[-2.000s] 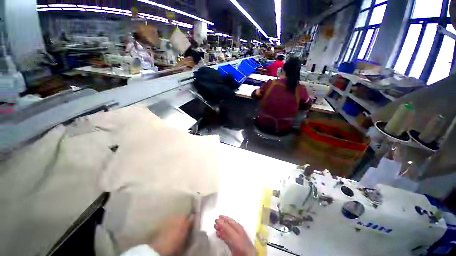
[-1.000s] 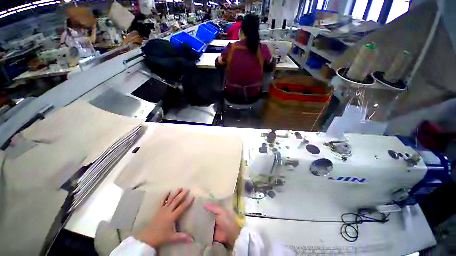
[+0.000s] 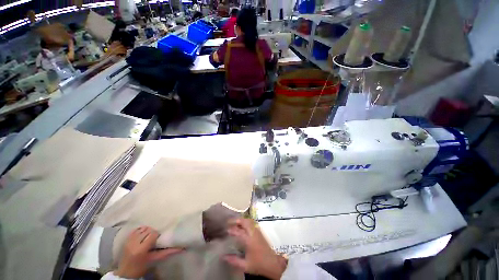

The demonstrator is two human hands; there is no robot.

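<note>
A beige fabric panel [image 3: 186, 186] lies on the white table to the left of the sewing machine [image 3: 350, 164], its right edge close to the needle end. Its near part is folded and bunched, with a darker brown-grey patch [image 3: 216, 220] showing. My left hand [image 3: 139, 252] rests on the near left part of the panel, fingers bent, thumb pointing right. My right hand [image 3: 254, 249] holds the bunched fabric beside the dark patch; its fingertips are blurred. The needle and presser foot are too small to tell clearly.
A stack of panels [image 3: 104, 180] lies at the left. A black cable [image 3: 367, 214] lies looped on the table at right, behind a printed ruler scale [image 3: 350, 240]. Thread cones [image 3: 359, 46] stand behind the machine. A person [image 3: 246, 63] sits ahead beside a large bin [image 3: 306, 101].
The view has turned right. The panel's near part is more folded, and the dark patch now shows. My left hand, earlier flat with spread fingers, has moved left with bent fingers.
</note>
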